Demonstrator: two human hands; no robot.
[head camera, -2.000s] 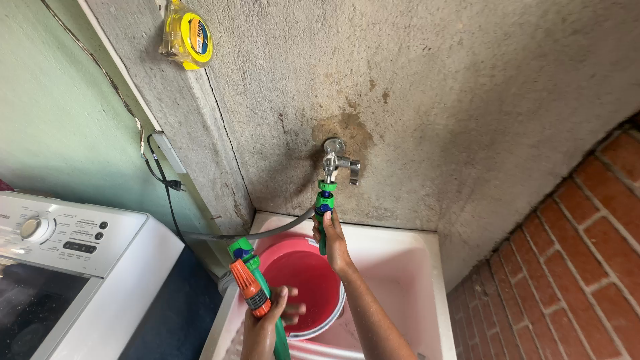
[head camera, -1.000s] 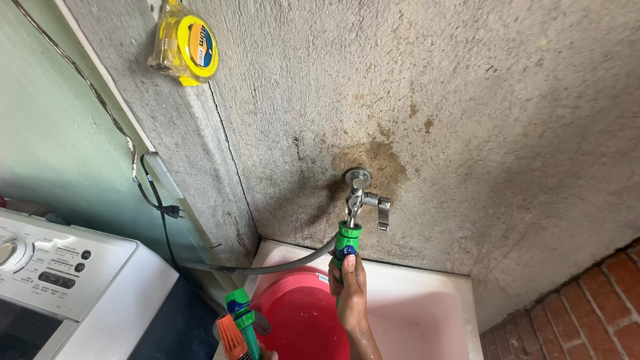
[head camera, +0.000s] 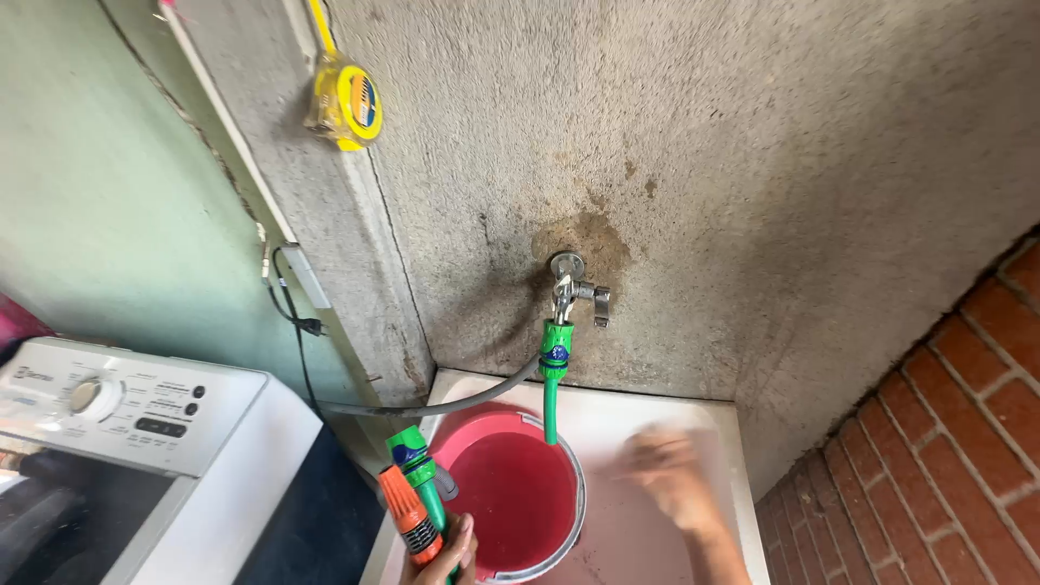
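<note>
At the bottom, my left hand (head camera: 452, 554) is closed around a green hose with a green and blue connector (head camera: 412, 455) and an orange spray nozzle (head camera: 409, 516). My right hand (head camera: 665, 471), blurred, is over the right side of the sink, apart from the hose fittings; whether its fingers are apart is unclear. On the metal wall tap (head camera: 563, 294) sits a green and blue hose connector (head camera: 556, 351), a short piece of green hose (head camera: 551, 410) hanging from it over the red bucket (head camera: 512, 496). The tap's lever (head camera: 601, 307) points down.
The bucket stands in a white sink (head camera: 642, 386) against a concrete wall. A grey hose (head camera: 455, 406) runs behind it. At left is a washing machine (head camera: 154, 414), with a black plug (head camera: 309, 327) above. A yellow tape measure (head camera: 345, 106) hangs on the wall; bricks (head camera: 975, 406) line the right.
My right hand has let go of the green and blue connector at the tap and moved down to the right. The connector now stays on the tap by itself; my left hand still holds the hose and nozzle.
</note>
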